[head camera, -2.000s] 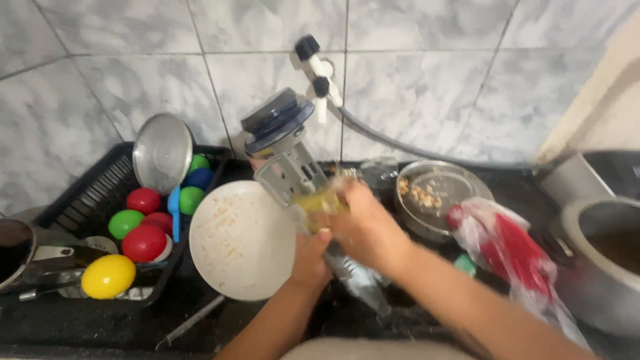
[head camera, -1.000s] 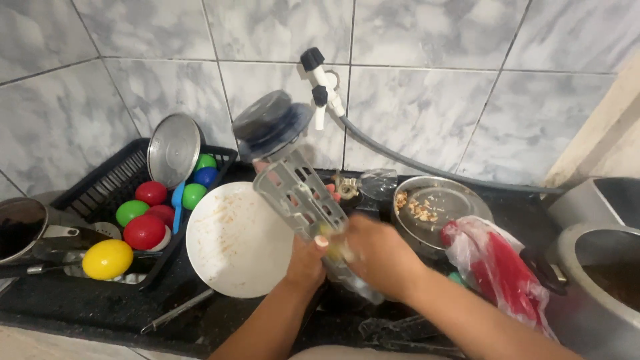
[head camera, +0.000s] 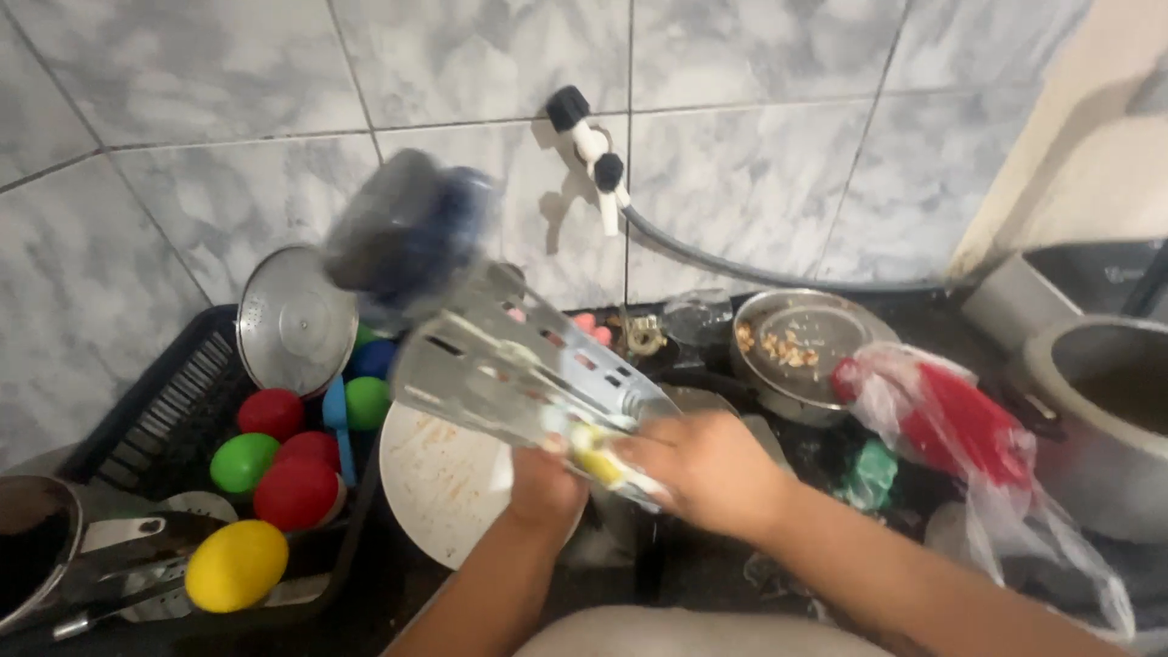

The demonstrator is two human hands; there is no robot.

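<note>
A grey slotted plastic holder with a dark blue and grey round end (head camera: 511,356) is tilted up to the left, blurred by motion. My left hand (head camera: 547,484) grips its lower end from below. My right hand (head camera: 712,465) presses a yellow and white sponge (head camera: 598,456) against the holder's lower part. Behind and below my left hand is a white plate (head camera: 438,484) with food residue. The fingertips of both hands are partly hidden by the holder and the sponge.
A black dish rack (head camera: 155,392) with colourful cups and a metal lid (head camera: 297,319) stands left. A white tap (head camera: 598,169) juts from the tiled wall. Right are a metal pan (head camera: 803,383) with food scraps, a plastic bag with red contents (head camera: 958,420) and a large pot (head camera: 1095,411).
The sponge has shifted along the holder toward its lower end since the earliest frame. The holder tilts further to the left now. Both hands stay on the same things.
</note>
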